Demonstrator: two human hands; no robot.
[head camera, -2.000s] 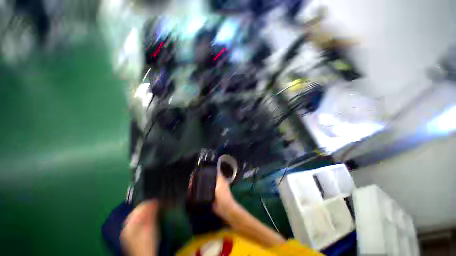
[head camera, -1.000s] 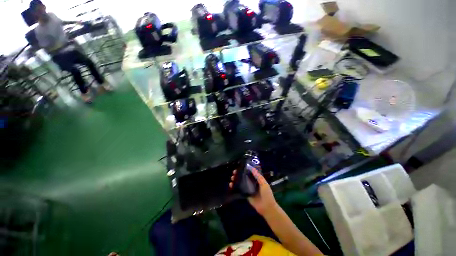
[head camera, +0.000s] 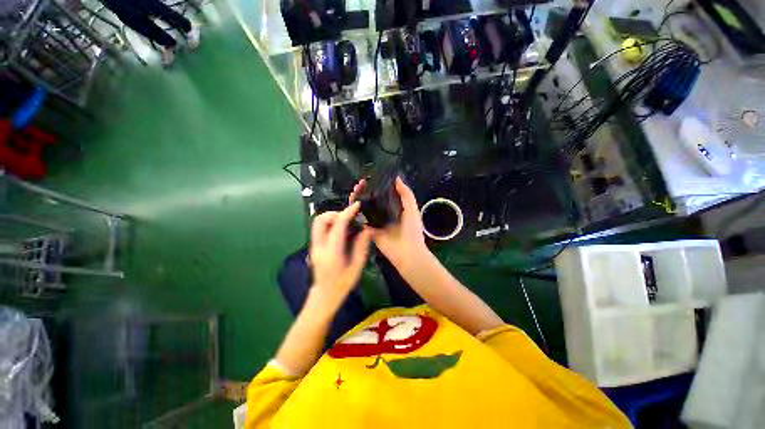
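Note:
A black camcorder (head camera: 382, 201) is held over the front edge of the dark bench (head camera: 528, 201). My right hand (head camera: 406, 228) is closed around its right side and underside. My left hand (head camera: 335, 251) is at its lower left, fingers bent and partly apart, with fingertips close to the camcorder's left side. Whether they touch it is hard to tell. Small details of the camcorder are too dark to make out. A pale roll of tape (head camera: 442, 219) lies on the bench just right of my right hand.
Clear tiered shelves (head camera: 436, 81) with black camcorders and hanging cables stand at the bench's back. White foam tray (head camera: 642, 318) and another white foam block (head camera: 731, 369) are at right. A cable bundle (head camera: 637, 80) lies on the side table. A person's legs (head camera: 151, 21) show at top left.
My left hand has come up from the lower left to the camcorder. My right hand still holds the camcorder. The view has tilted down, and the tape roll shows clear of my right hand.

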